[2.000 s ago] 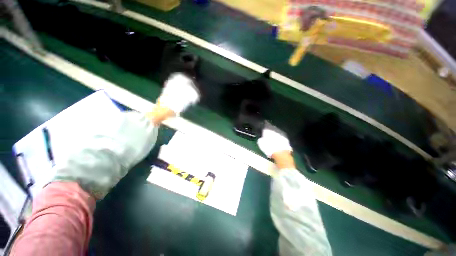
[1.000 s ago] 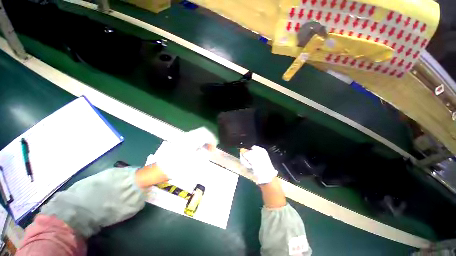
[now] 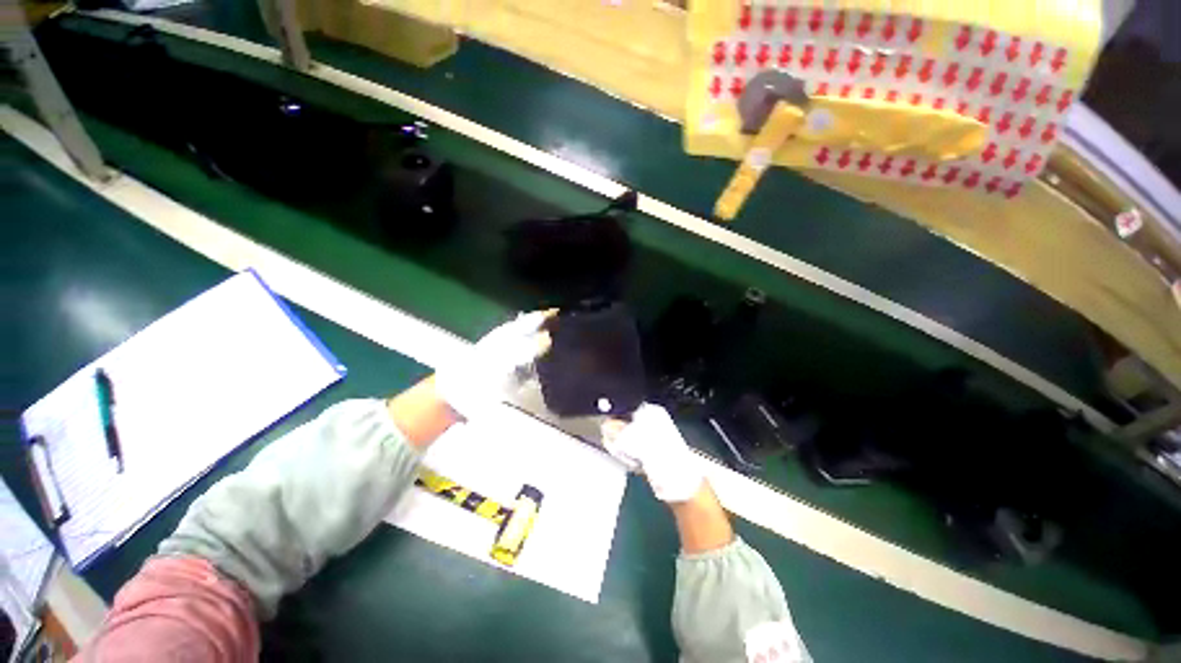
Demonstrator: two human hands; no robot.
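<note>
A black socket block (image 3: 591,361) is held flat over the pale near rail, a plain dark face towards me. My left hand (image 3: 497,364), in a white glove, grips its left edge. My right hand (image 3: 658,451), also in a white glove, holds its lower right corner with the fingertips. Any socket opening on the block is hidden. More black units with cables lie on the green conveyor belt (image 3: 324,246) beyond the rail, to the left and right of the block.
White paper (image 3: 570,499) lies below my hands with a yellow-black striped hammer (image 3: 516,525) on it. A blue-edged clipboard (image 3: 194,389) with a teal pen (image 3: 108,417) is at left. A yellowish sheet with red arrows (image 3: 894,97) hangs from the wooden shelf (image 3: 894,207).
Both hands were apart over the belt. They have come together at the near rail, and the block is now held between them, off the belt.
</note>
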